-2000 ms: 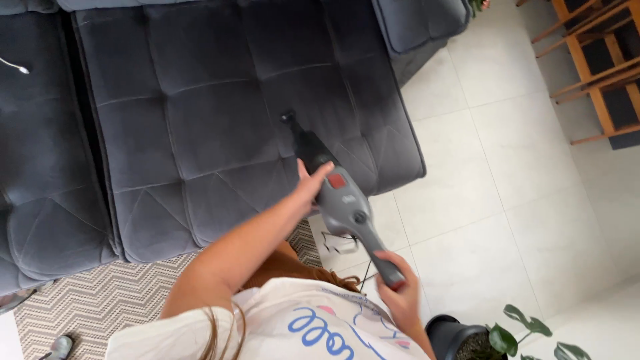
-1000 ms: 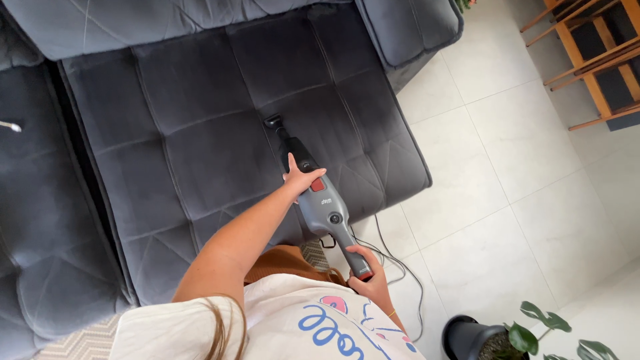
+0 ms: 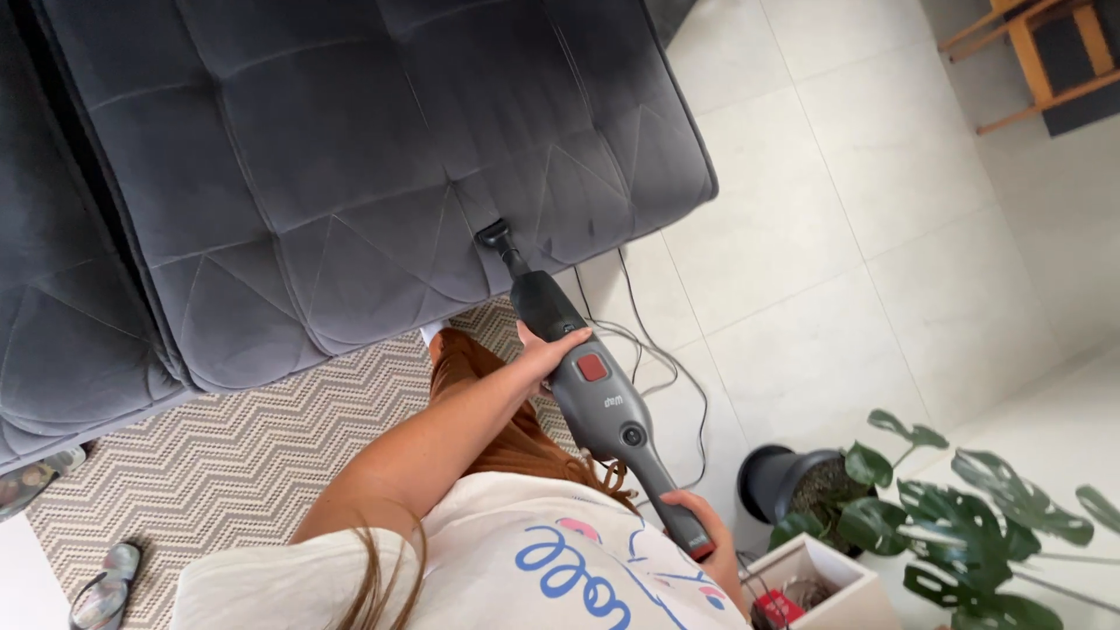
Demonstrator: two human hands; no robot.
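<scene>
A grey and black Wap handheld vacuum cleaner (image 3: 604,402) runs diagonally from the sofa toward my body. My left hand (image 3: 551,353) grips its body near the red button, from the left side. Around the rear handle, close to my shirt, my right hand (image 3: 710,538) is closed. The black brush nozzle (image 3: 495,234) rests on the front edge of the dark grey tufted sofa (image 3: 332,157). Part of each hand's fingers is hidden behind the vacuum.
A black cord (image 3: 700,385) loops over the tiled floor (image 3: 787,219). A potted monstera (image 3: 774,481) and a white box (image 3: 840,586) stand lower right. Slippers (image 3: 109,586) lie on the zigzag rug (image 3: 262,455). A wooden chair (image 3: 1032,61) is at upper right.
The nozzle has moved from the middle of the seat cushion to its front edge, with both hands still on the vacuum. The view has shifted; the white box now shows.
</scene>
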